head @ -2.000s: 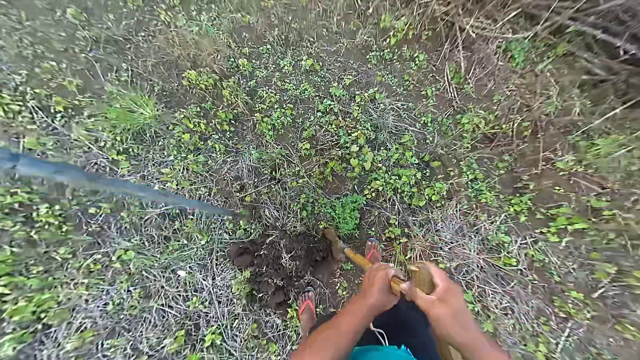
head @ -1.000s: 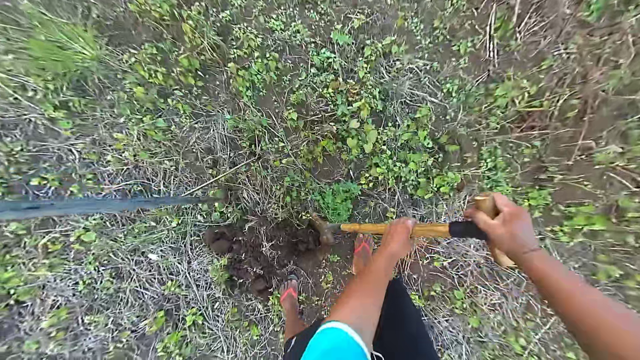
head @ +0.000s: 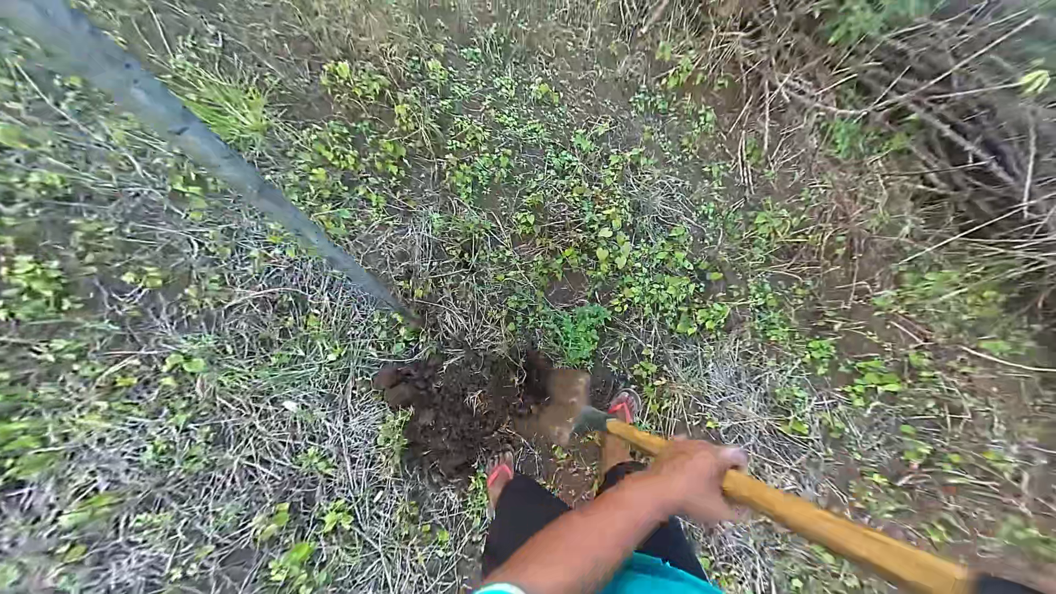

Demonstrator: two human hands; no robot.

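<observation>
A digging tool with a flat, soil-covered metal blade [head: 557, 404] and a yellow wooden handle [head: 841, 528] slants down and left from the lower right. My left hand [head: 697, 478] is closed around the handle's middle, not far from the blade. Black wrapping covers part of the handle at the right edge. My right hand is out of view. The blade is over the right side of a patch of dark, loosened soil [head: 454, 412], just in front of my feet in red-strapped sandals [head: 500, 472].
A grey post [head: 247, 186] slants from the upper left down to the ground beside the dug soil. Dry branches [head: 965, 140] are heaped at the upper right. A small bushy green plant [head: 579, 332] grows just above the soil patch. Low weeds and dry grass surround it.
One second ago my right hand was on the handle's end near the black wrapping; now it is out of view. The blade appears nearer the camera, above the soil. The view has turned.
</observation>
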